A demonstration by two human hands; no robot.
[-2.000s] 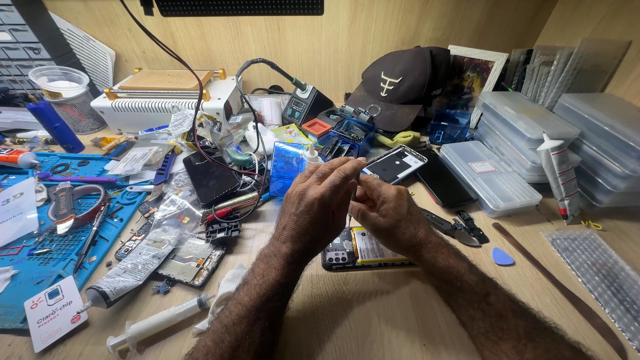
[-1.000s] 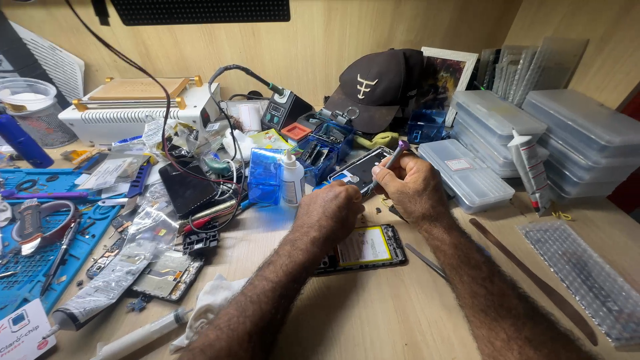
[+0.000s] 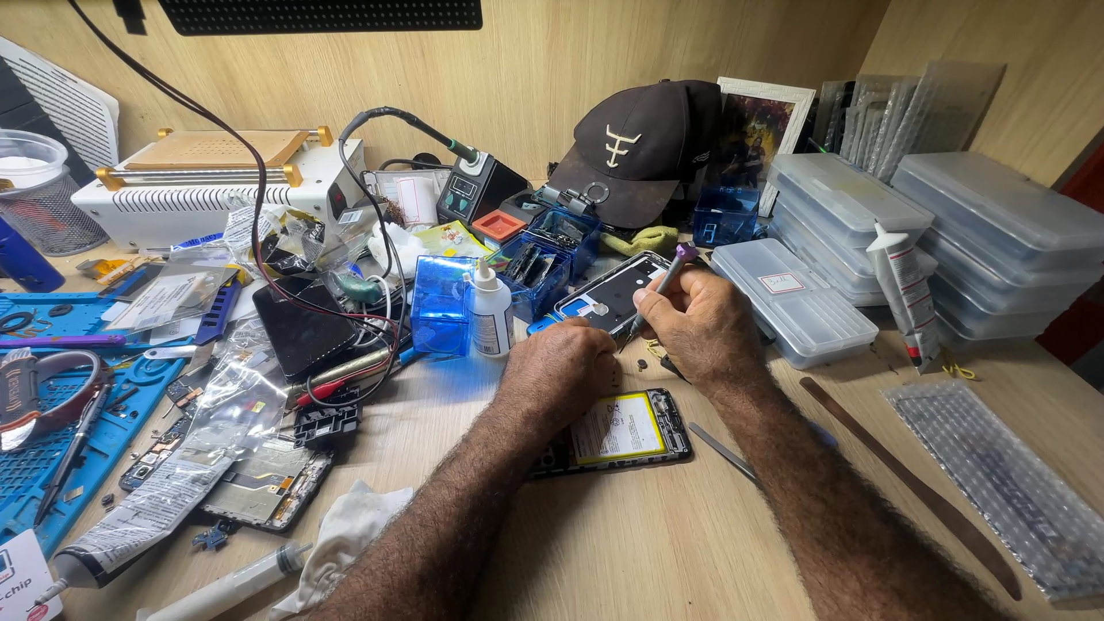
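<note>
My right hand [image 3: 703,323] grips a small precision screwdriver [image 3: 662,289] with a purple cap, its tip angled down to the left. Close to that tip is my left hand [image 3: 561,366], fingers curled; whether it holds anything is hidden. Behind both hands lies a phone frame [image 3: 617,289] with a dark inner face. Nearer me, an opened phone [image 3: 677,427] with a yellow-edged battery [image 3: 619,429] lies partly under my left hand. A white dropper bottle [image 3: 490,315] stands left of the hands. A thin metal tool [image 3: 720,450] lies beside my right forearm.
Clear plastic cases [image 3: 793,302] are stacked at the right, near a standing tube [image 3: 904,293]. A brown strap [image 3: 914,492] and bubble wrap [image 3: 1009,483] lie at the front right. At the left are a blue mat [image 3: 129,414], cables, phone parts and a syringe [image 3: 228,591]. Behind stands a soldering station [image 3: 474,190].
My hands, close together above the opened phone two seconds ago, have moved apart. The screwdriver now shows plainly in my right hand, and more of the battery is uncovered.
</note>
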